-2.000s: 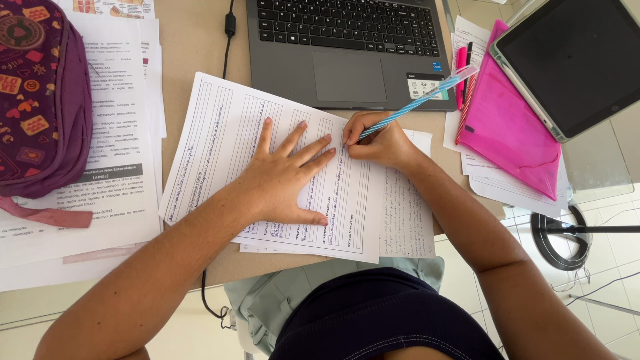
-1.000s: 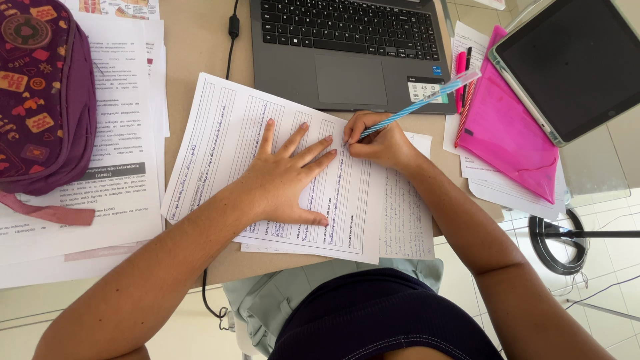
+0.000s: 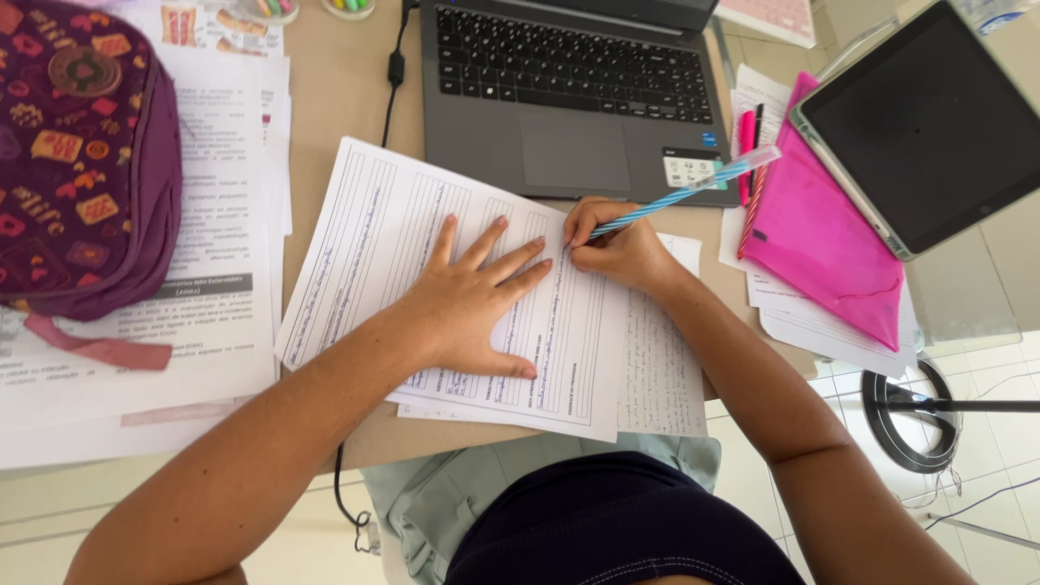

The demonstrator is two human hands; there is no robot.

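My left hand (image 3: 475,305) lies flat with fingers spread on a printed, lined form (image 3: 601,357) that bears handwriting. Between the fingers and thumb of my right hand (image 3: 621,248) is a blue-and-white striped pen (image 3: 674,196), its tip at the form near the upper right edge. The form is turned at a slant, and a handwritten sheet (image 3: 662,366) shows from under its right side. Just above the papers stands an open grey laptop (image 3: 577,150).
A purple patterned pencil case (image 3: 89,162) lies on printed sheets (image 3: 211,325) at left. To the right are a pink plastic envelope (image 3: 829,252), a pink pen (image 3: 746,154), a red striped pencil (image 3: 753,215) and a tablet (image 3: 934,122). A black cable (image 3: 396,69) runs beside the laptop.
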